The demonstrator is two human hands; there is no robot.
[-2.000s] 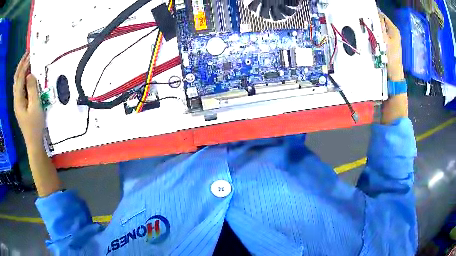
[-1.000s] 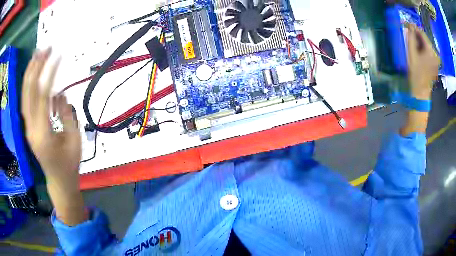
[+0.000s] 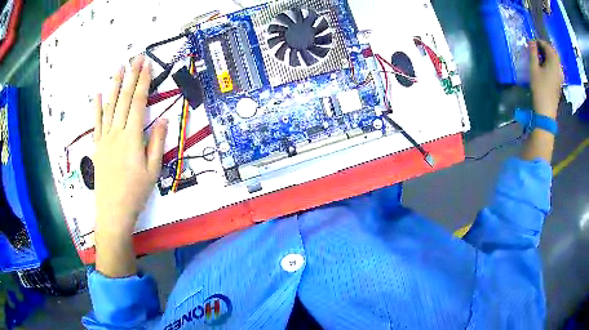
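The white back panel [image 3: 71, 122] lies tilted in its red foam cradle [image 3: 290, 193]. The blue mainboard [image 3: 278, 122] with its black fan [image 3: 300, 37] is mounted on it. My left hand [image 3: 126, 151] lies over the panel's left part, fingers spread, holding nothing; it covers part of the cables. My right hand [image 3: 546, 74] is at the blue bin on the right, fingers together near dark cables; whether it grips one is unclear. A thin black lead [image 3: 408, 138] sticks out past the mainboard's lower right corner.
A blue bin [image 3: 511, 51] stands right of the panel, with dark cables [image 3: 540, 19] at its right side. Another blue bin [image 3: 22, 193] stands at the far left. A thin black wire runs from the cradle's right end towards my right forearm. The bench is dark green [image 3: 481, 97].
My hands have left the panel's two ends. My left hand has moved inward over the cables; my right hand has moved out to the bin. The panel appears shifted left and more tilted.
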